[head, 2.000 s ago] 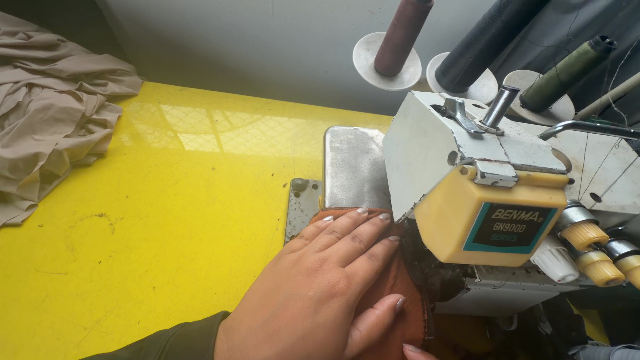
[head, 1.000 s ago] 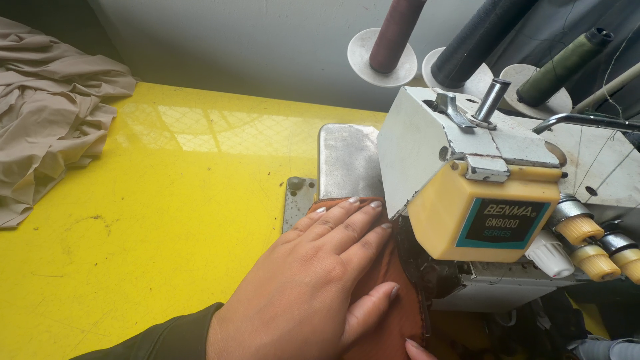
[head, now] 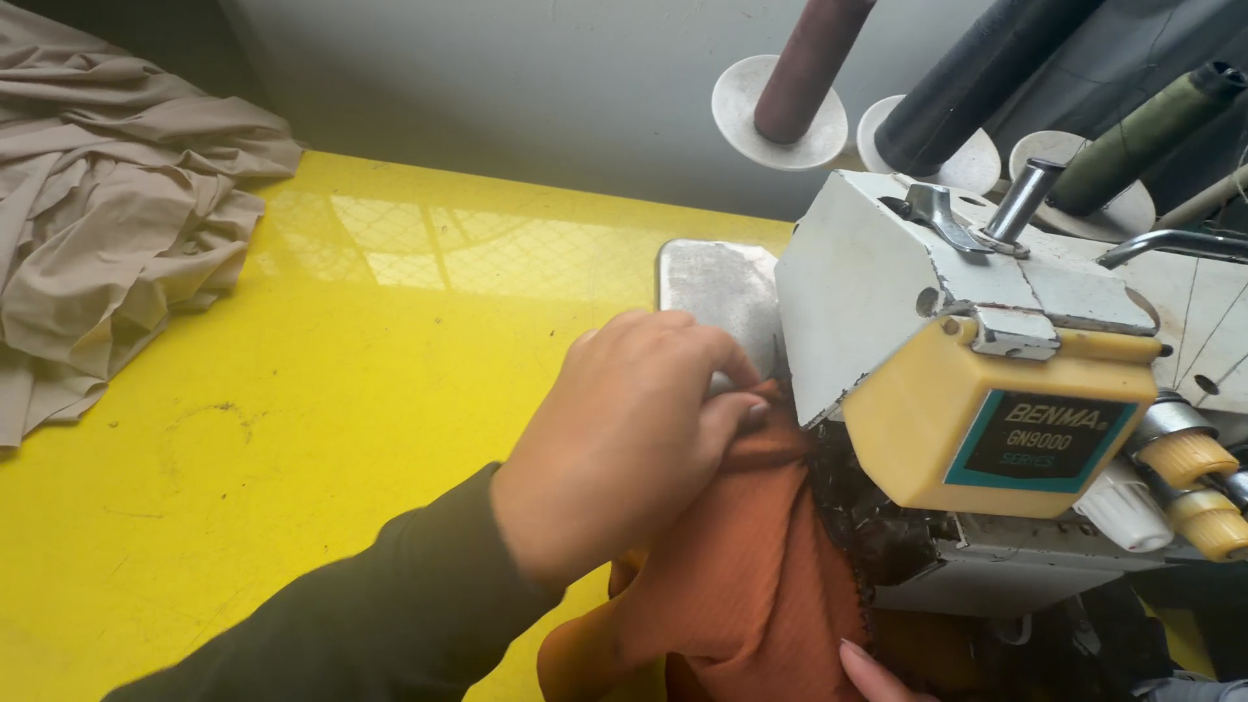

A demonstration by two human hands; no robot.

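Note:
My left hand [head: 634, 429] pinches a fold of rust-orange fabric [head: 751, 565] between thumb and fingers, beside the head of a white and cream Benma overlock sewing machine [head: 868, 273]. Below the hand the fabric hangs in loose folds toward the bottom edge, with dark stitching along its right side. Of my right hand [head: 873, 673] only a fingertip or so shows at the bottom, touching or close to the fabric's right edge; the rest is out of view. The machine's metal plate [head: 717, 273] lies just beyond my left hand. The needle area is hidden.
Crumpled beige fabric [head: 127, 214] lies at the left on the yellow table [head: 370, 390]. Behind the machine stand brown [head: 809, 78], black [head: 975, 88] and green [head: 1141, 146] thread cones on white discs. Tension knobs [head: 1189, 458] jut out at the right. A grey wall rises behind.
My left hand lay flat on the rust-orange fabric with fingers spread; now it is curled and grips a fold. The fabric has been lifted into folds, showing more below the hand.

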